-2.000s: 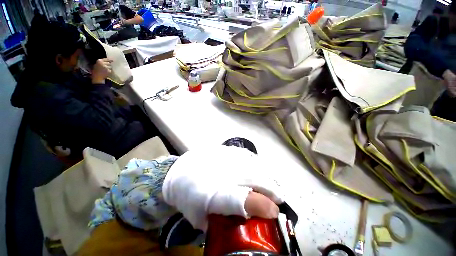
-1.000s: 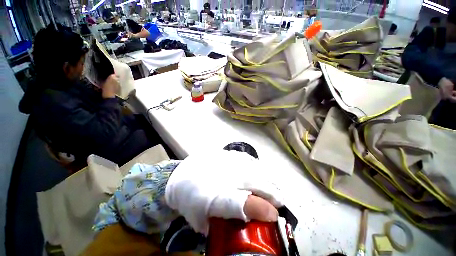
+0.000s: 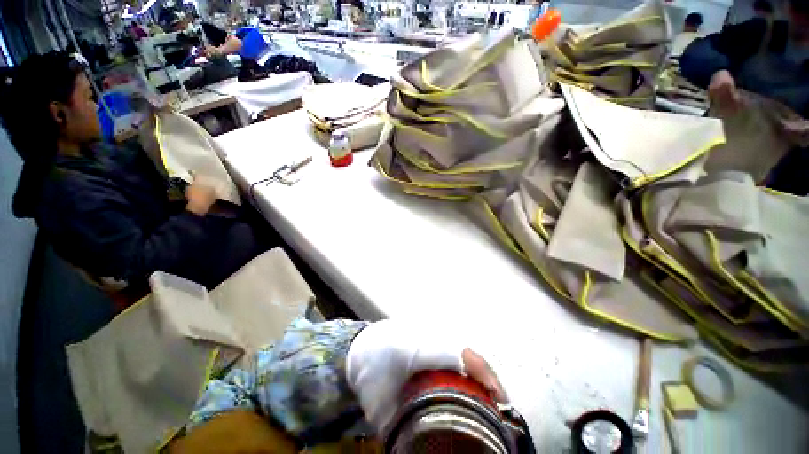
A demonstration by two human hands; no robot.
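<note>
A shiny red flask [image 3: 448, 390] is at the bottom centre, its round metal mouth tilted toward me. My left hand [image 3: 421, 359], in a white glove with bare fingertips showing, is wrapped around the flask's far side. A patterned blue sleeve leads to it from the left. My right hand is not in view. A black round lid or cup [image 3: 601, 436] with a pale centre sits on the white table right of the flask, cut by the lower edge.
Beige yellow-edged bags [image 3: 470, 124] are heaped across the table. A brush [image 3: 643, 386], tape ring [image 3: 708, 382], yellow block [image 3: 680, 399], red-based bottle [image 3: 340, 150] and small tool [image 3: 288, 171] lie on it. Beige panels [image 3: 168, 350] hang at left. People sit left and stand right.
My left hand has shifted slightly right with the flask, which has tipped so its mouth shows. The black object beyond my forearm is out of sight. The person at left has lowered the beige panel.
</note>
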